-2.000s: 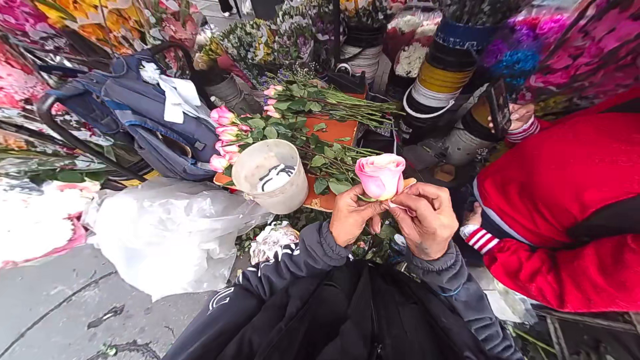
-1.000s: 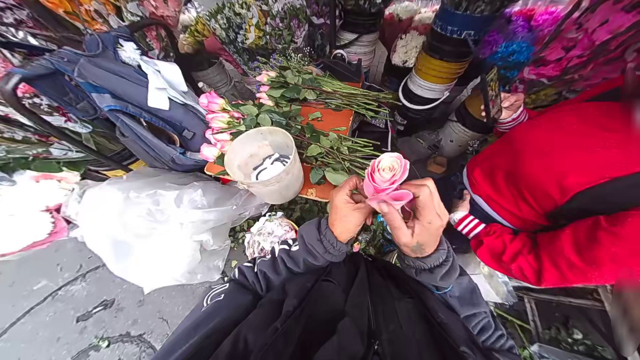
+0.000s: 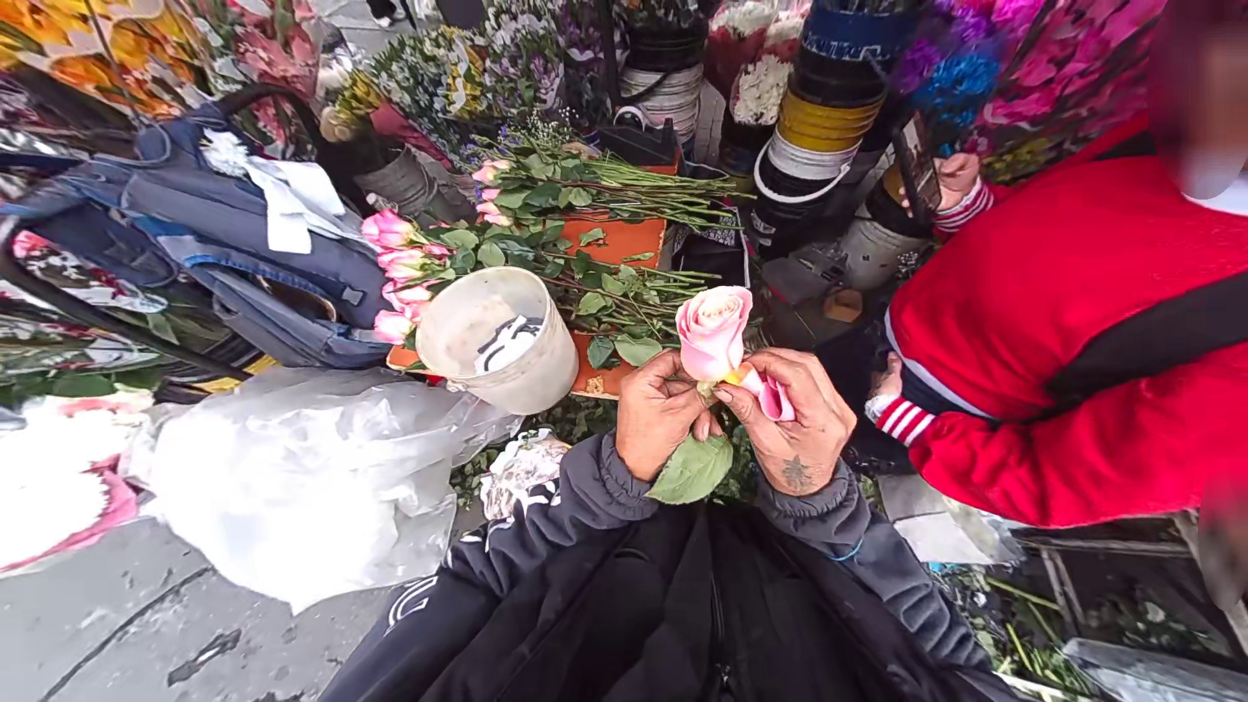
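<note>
A pale pink rose stands upright between my two hands, its bloom above the fingers. My left hand is closed on its stem just under the bloom, and a green leaf hangs below those fingers. My right hand pinches at the base of the bloom, with loose pink petals between thumb and fingers. Left of my hands a whitish plastic bucket holds white and dark pieces. Cut pink roses lie behind it on an orange surface, stems pointing right.
A blue backpack with a white ribbon stands at left, above a clear plastic bag. On the right, a person in a red jacket holds a phone. Stacked buckets and wrapped flowers stand at the back.
The rose bloom, facing up toward the camera a second ago, now shows its side. Loose petals now show in my right hand's fingers, and a leaf shows below my left hand.
</note>
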